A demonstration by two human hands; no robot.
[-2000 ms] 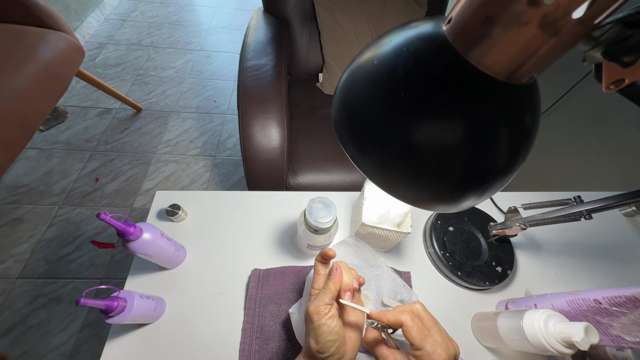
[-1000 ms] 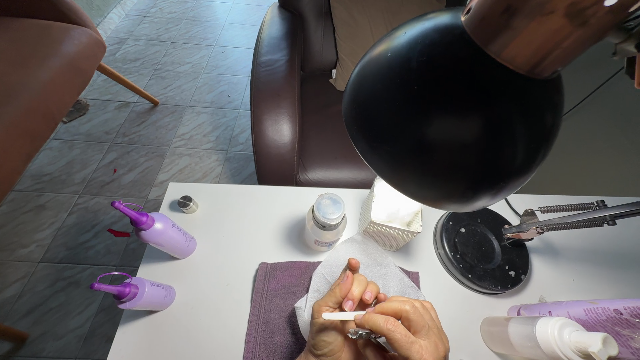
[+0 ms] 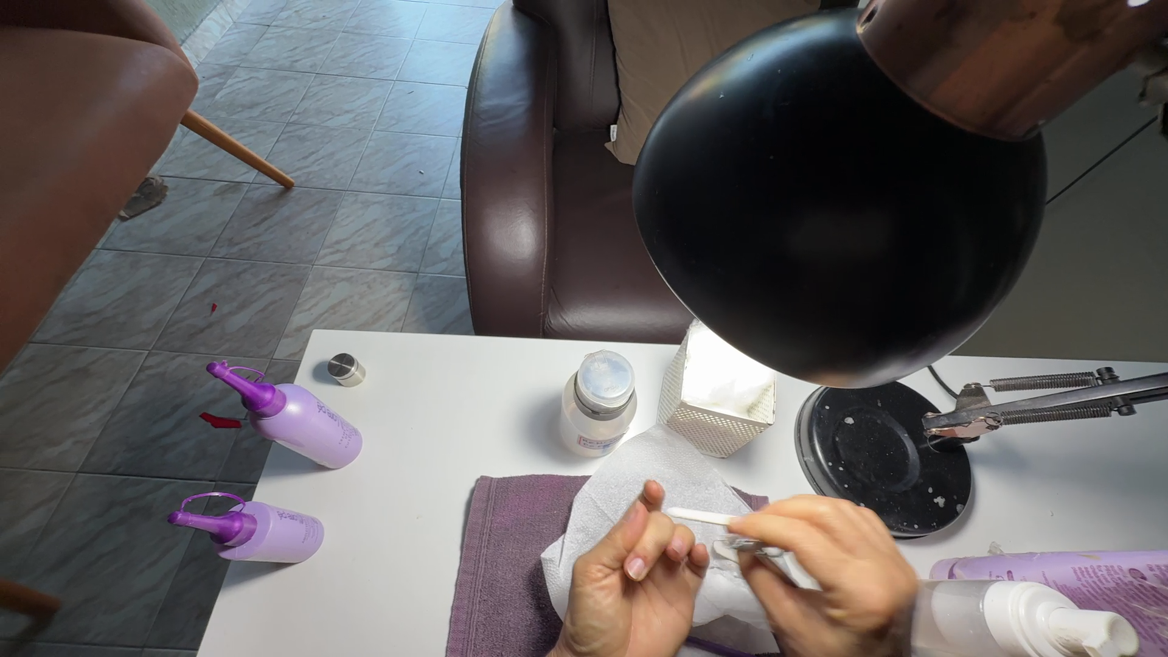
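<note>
My left hand (image 3: 634,584) is palm up with its fingers partly curled, holding nothing that I can see. My right hand (image 3: 821,566) pinches a thin white stick (image 3: 701,516), its tip close to the raised finger of my left hand. Shiny metal, perhaps a small tool (image 3: 753,546), also shows in my right hand, mostly hidden by the fingers. Beneath both hands lies a white paper towel (image 3: 607,511) on a purple cloth towel (image 3: 506,557).
Behind the hands stand a pump-top bottle (image 3: 598,415) and a perforated holder (image 3: 712,420) with white wipes. A black lamp (image 3: 839,201) overhangs the table from its round base (image 3: 885,461). Two purple squeeze bottles (image 3: 315,429) are left, a foam bottle (image 3: 1013,620) right, a small metal cap (image 3: 346,369) far left.
The white stick has moved from across my left fingers to near the tip of one raised finger. My left hand's fingers have curled differently.
</note>
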